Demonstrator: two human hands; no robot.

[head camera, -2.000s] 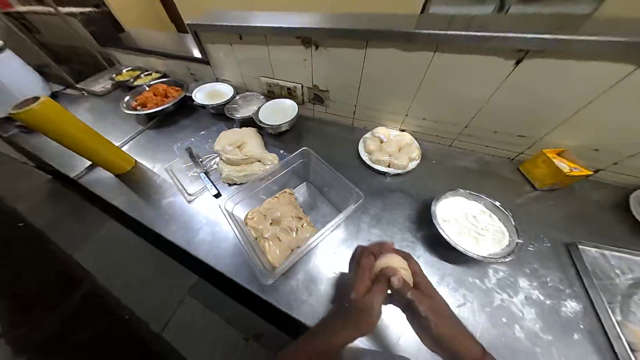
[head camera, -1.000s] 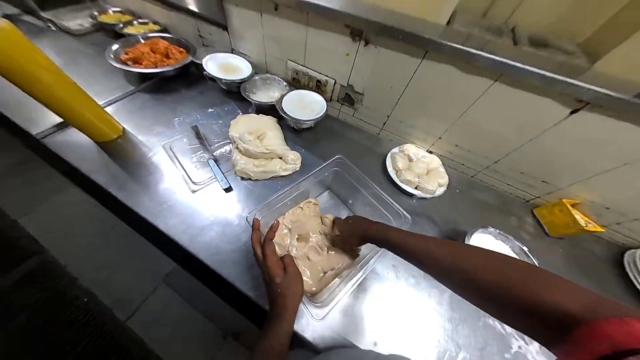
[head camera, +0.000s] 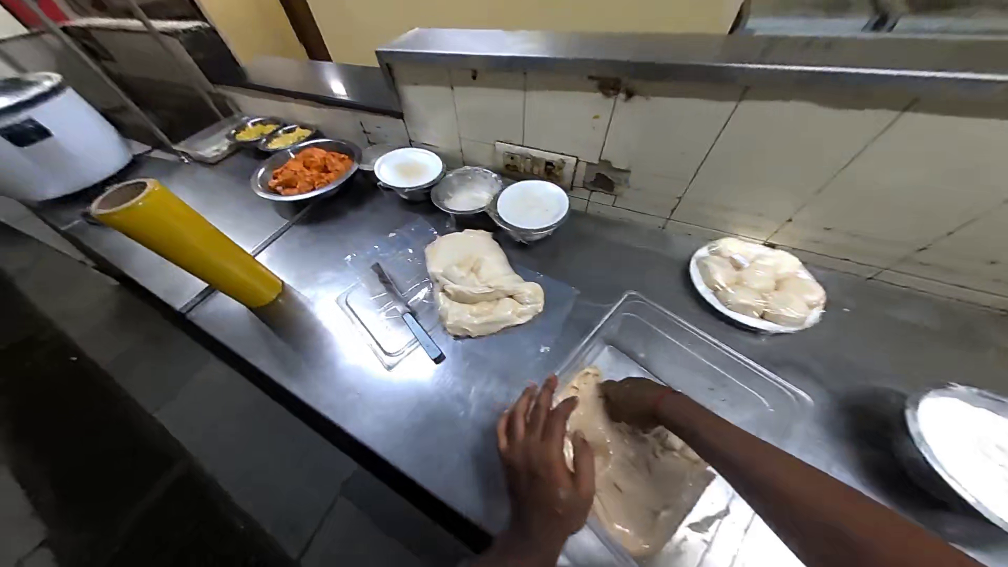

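A clear plastic container (head camera: pixel 709 346) holds a soft, glossy mass of dough (head camera: pixel 638 480). My left hand (head camera: pixel 547 457) rests with spread fingers over the container's left wall, at the dough's edge. My right hand (head camera: pixel 634 402) reaches inside and presses into the far part of the dough; its fingertips are hidden. Beyond my left hand, a larger pale dough lump (head camera: pixel 476 283) lies on plastic film, beside a knife (head camera: pixel 409 315) on a clear lid (head camera: pixel 378 335). Dough balls under film (head camera: pixel 760 283) sit on a white plate (head camera: pixel 701 287) behind the container.
A bowl of white flour (head camera: pixel 965 449) stands at the right edge. Small bowls (head camera: pixel 468 190) line the tiled wall, with a steel bowl of orange food (head camera: pixel 307 169) farther left. A yellow film roll (head camera: pixel 189 244) stands near the counter's front edge, a white appliance (head camera: pixel 59 142) beyond.
Two seconds ago both hands held a dough ball right of the container; one second ago they were at the dough inside it, where they remain. The view has swung left.
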